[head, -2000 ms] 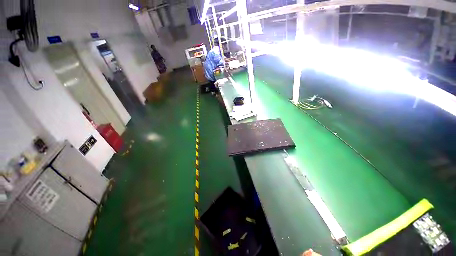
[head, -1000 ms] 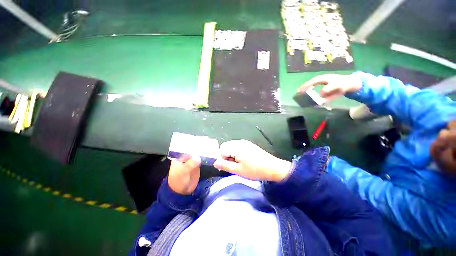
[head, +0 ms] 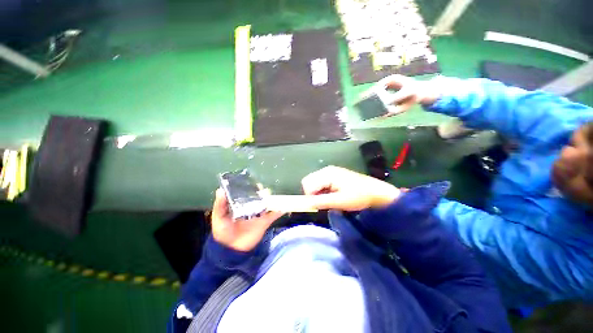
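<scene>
My left hand (head: 235, 227) holds a palm-sized electronic assembly (head: 243, 192) from below, near the bench's front edge. Its upper face is dark with whitish, silvery edges. My right hand (head: 351, 189) is just to the right, its fingers curled at the right end of a pale, flat strip (head: 292, 203). The strip reaches to the assembly's lower right corner. It is blurred, and I cannot tell whether it is joined to the assembly.
A black mat (head: 296, 104) with white parts and a yellow-green bar (head: 243, 84) lies ahead. Behind right is a mat of white-yellow assemblies (head: 390, 32). A person in blue (head: 513, 117) holds a dark piece (head: 372, 106). A black phone (head: 374, 158) and red-handled tool (head: 402, 156) lie nearby.
The view has swung from the aisle to the bench, then slightly right. The held piece has turned from a broad whitish face to a dark one. My right hand has moved right, away from it.
</scene>
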